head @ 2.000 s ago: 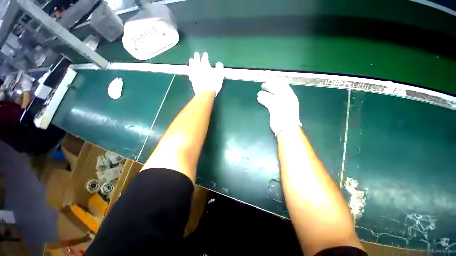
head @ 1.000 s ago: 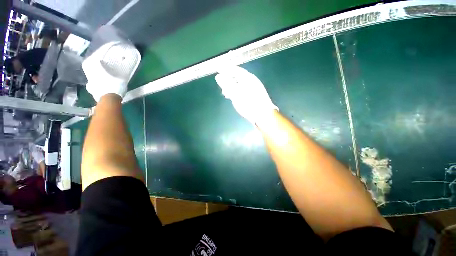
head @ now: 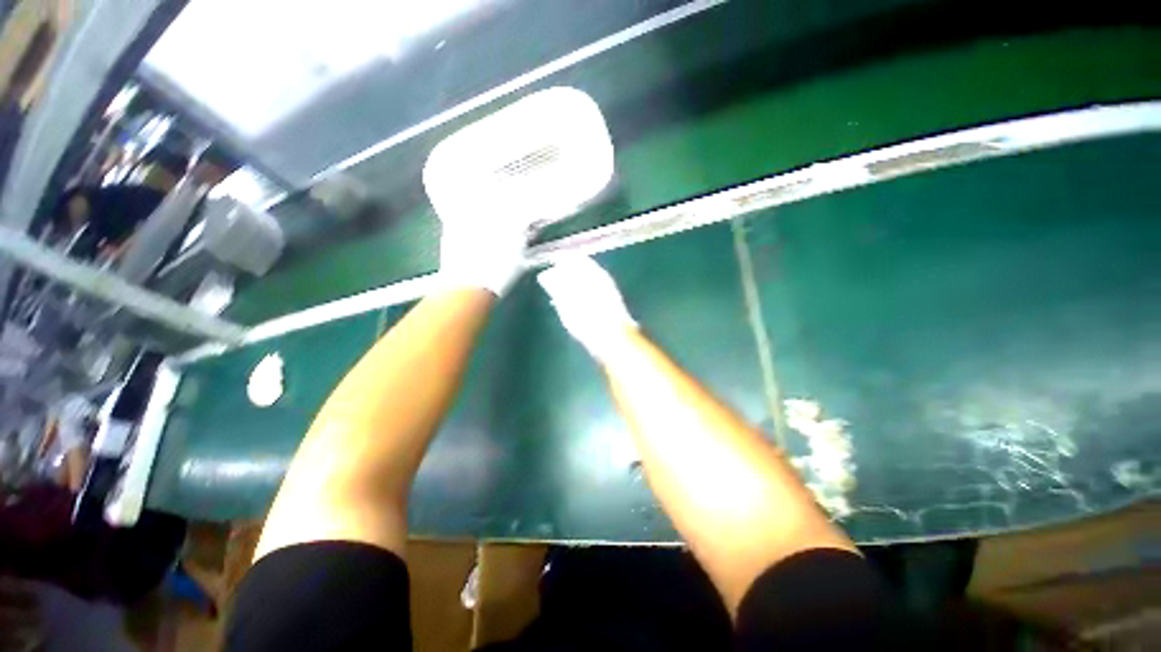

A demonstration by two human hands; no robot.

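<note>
A white plastic housing (head: 535, 147) with vent slots is above the green conveyor belt, just beyond the whitish side rail (head: 688, 219). My left hand (head: 478, 255), in a white glove, is at the housing's near edge and holds it; the fingers merge with the white shell. My right hand (head: 588, 299), also gloved, is on the near side of the rail with its fingertips by it. Its fingers look bent, and blur hides whether they are closed. A small white oval piece (head: 266, 380) lies at the left of the green bench top (head: 637, 433).
Clear containers (head: 242, 236) stand on the belt at the left. A metal bar (head: 127, 287) crosses at the left. A person in dark clothing (head: 108, 210) is at the upper left. Cartons (head: 439, 592) are below the bench edge.
The housing and my left hand have moved right along the belt, close to my right hand. The camera view has turned. Two seconds ago my left hand was on the rail, off the housing.
</note>
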